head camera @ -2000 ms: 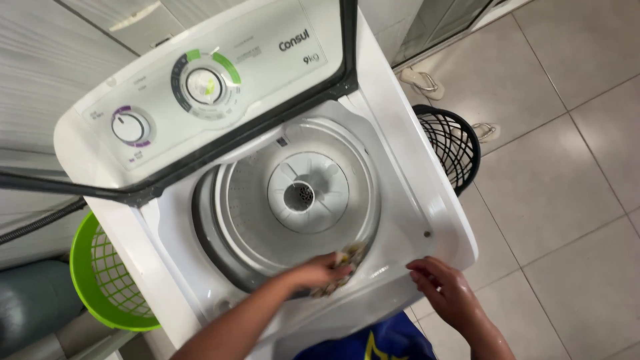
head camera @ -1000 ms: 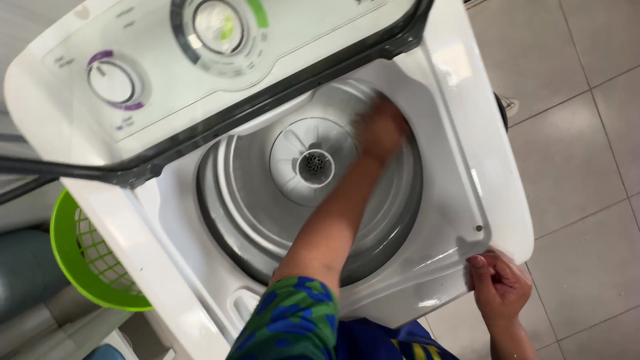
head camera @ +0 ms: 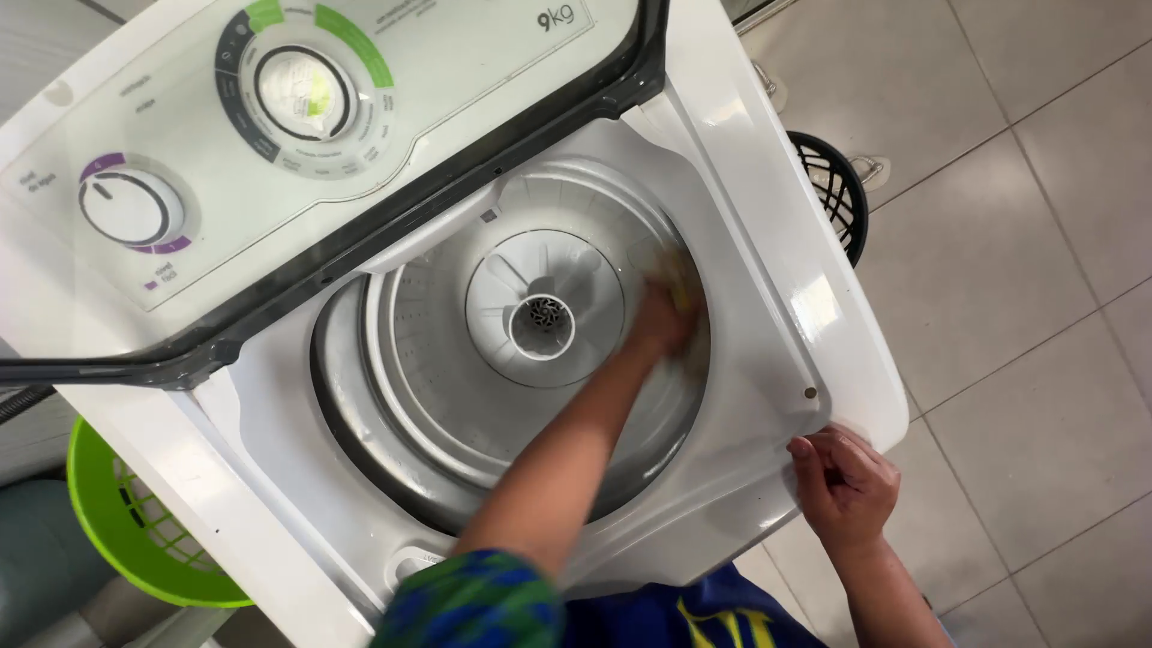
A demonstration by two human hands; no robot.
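Inside the steel tub of a white top-loading washing machine [head camera: 859, 378], my left hand [head camera: 664, 315] is blurred against the right wall. It is closed on a yellowish-brown cloth [head camera: 677, 274], also blurred. The left forearm crosses the front of the tub rim. Left of that hand, the round white agitator [head camera: 544, 310] sits at the tub's bottom. At the front right corner of the machine rests my right hand [head camera: 846, 486], its fingers curled with nothing seen in them.
Behind the tub stands the raised clear lid with its dark frame [head camera: 504, 171], before a control panel with two knobs [head camera: 130, 207]. A green basket [head camera: 85, 504] is at the left. A black basket [head camera: 855, 207] and sandals [head camera: 873, 171] are on the tiled floor at the right.
My left hand, with the cloth, has gone from the front rim into the tub and along its right wall. My right hand has come to the machine's corner. The view has moved closer.
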